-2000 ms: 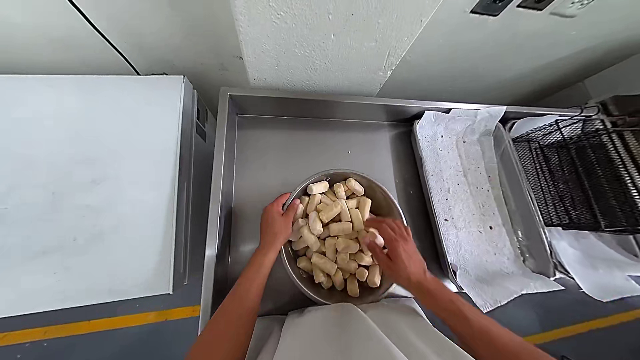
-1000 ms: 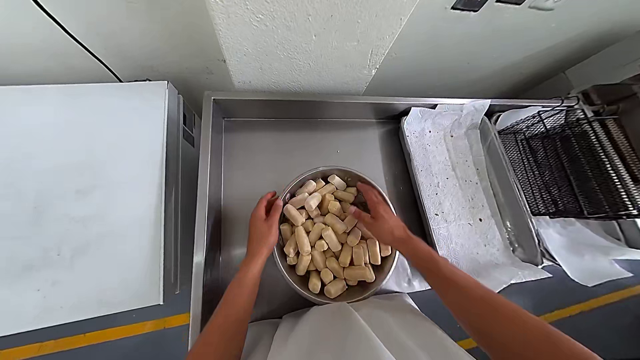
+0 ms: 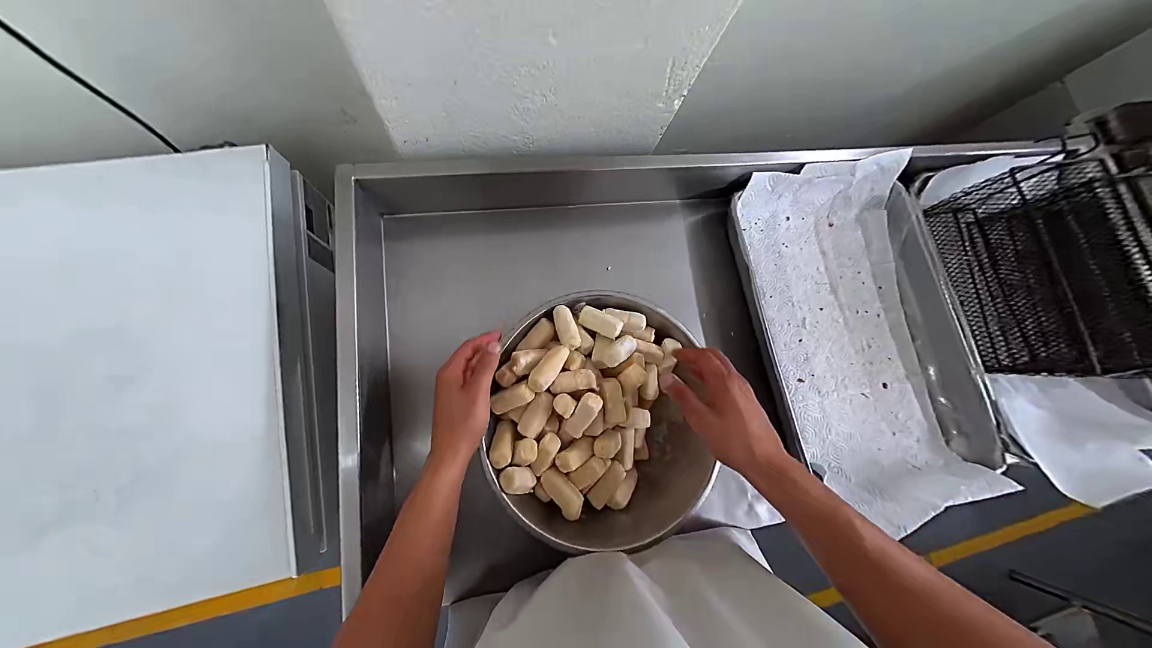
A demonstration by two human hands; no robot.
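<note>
A round stainless steel bowl [image 3: 673,486] stands in the metal tray-like counter, close to my body. Pale, floury-looking cylindrical food pieces [image 3: 562,405] are heaped in it, mostly toward the left and back, so the inner wall shows at the lower right. My left hand [image 3: 466,396] rests at the bowl's left rim, fingers curled against it. Over the right rim is my right hand [image 3: 720,400], thumb and fingers around one pale piece [image 3: 670,353] at the edge of the heap; how firmly it is gripped is hard to tell.
Paper towel [image 3: 819,333] with crumbs lines a metal tray right of the bowl. Farther right lies a black wire mesh basket [image 3: 1044,270]. The steel counter [image 3: 540,252] has raised edges. A white-topped unit [image 3: 135,378] stands at the left, and a wall rises behind.
The pieces have shifted toward the left and back of the bowl, baring its lower right inside. My right hand has moved from over the pieces to the right rim.
</note>
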